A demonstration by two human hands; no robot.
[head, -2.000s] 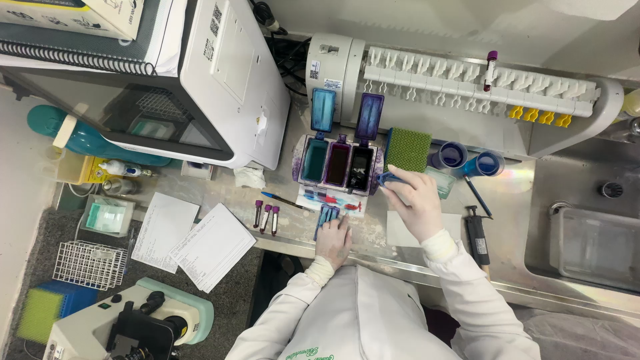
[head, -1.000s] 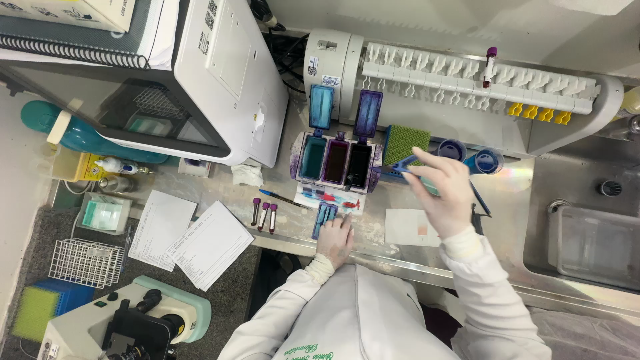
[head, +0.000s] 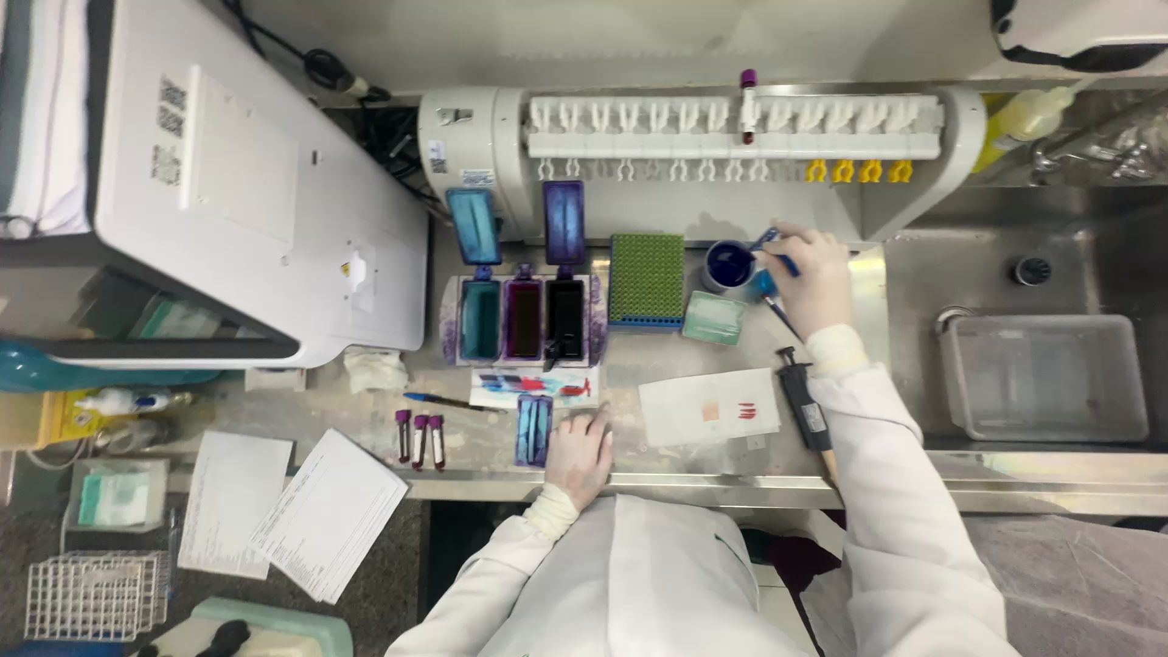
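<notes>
My gloved right hand point(head: 812, 278) grips a small blue item point(head: 778, 253), perhaps a slide holder, over the blue cup point(head: 763, 281) beside a cup of dark liquid point(head: 730, 265). My gloved left hand point(head: 580, 456) rests palm down on the bench, close to a blue-stained rack piece point(head: 534, 431); whether it grips anything is unclear. Above it lies stained paper point(head: 493, 388) before three staining jars point(head: 523, 319) with teal, dark red and near-black contents. Two of their lids stand raised. A glass slide with red smears point(head: 746, 411) lies on white paper point(head: 657, 415).
Tubes with purple caps point(head: 420, 442), a pen point(head: 452, 402) and printed sheets point(head: 333, 516) lie left. A green pipette-tip rack point(head: 646, 278), a slide box point(head: 714, 318) and a pipette point(head: 807, 406) are nearer the right hand. A tube rotator point(head: 639, 146) stands behind; a sink point(head: 1031, 219) is right.
My right hand has moved right, from beside the staining jars past the green rack to the blue cups, with a blue item in its fingers. My left hand has stayed about where it was. The view has shifted.
</notes>
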